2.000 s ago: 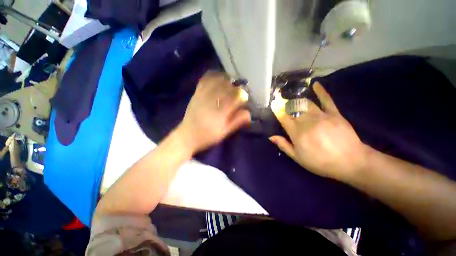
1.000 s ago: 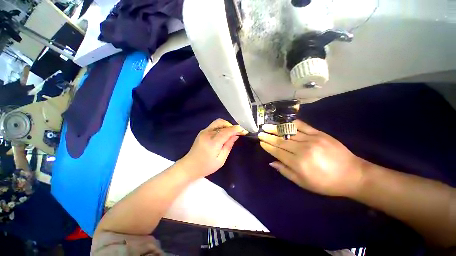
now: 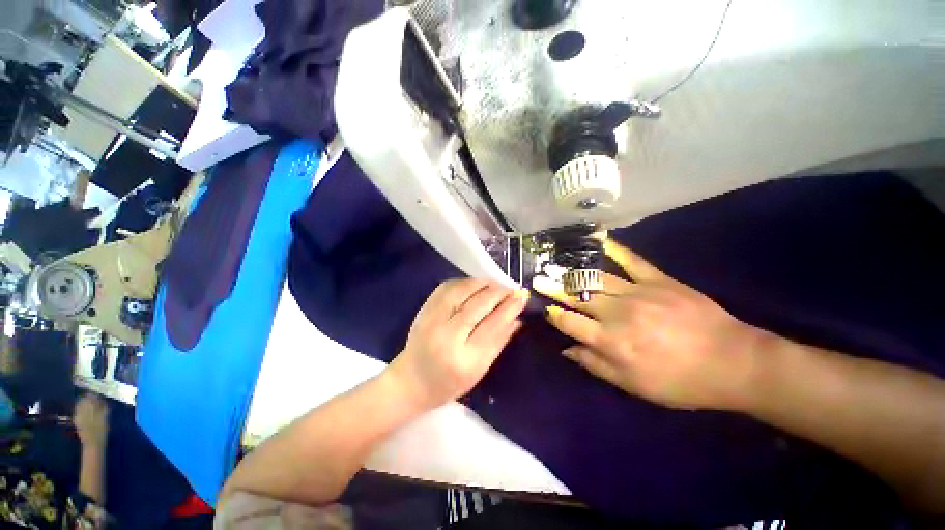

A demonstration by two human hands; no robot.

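A large dark navy garment panel lies flat over the machine bed, under the head of the white sewing machine. My left hand is at the panel beside the needle area, thumb and fingertips pinched together on the cloth. My right hand lies on the panel to the right of the needle area, fingers spread and pressing the cloth, partly behind a small ribbed knob. The thread tension dial sits above. The needle and presser foot are mostly hidden by the machine head and fingers.
A dark cut piece lies on a blue sheet at the left. A crumpled dark bundle is behind the machine. A neighbouring beige machine and a person's arm are at far left.
The view has shifted, showing more of the machine head and dial. My left hand was blurred in motion and now pinches the cloth by the needle area. My right hand remains on the panel.
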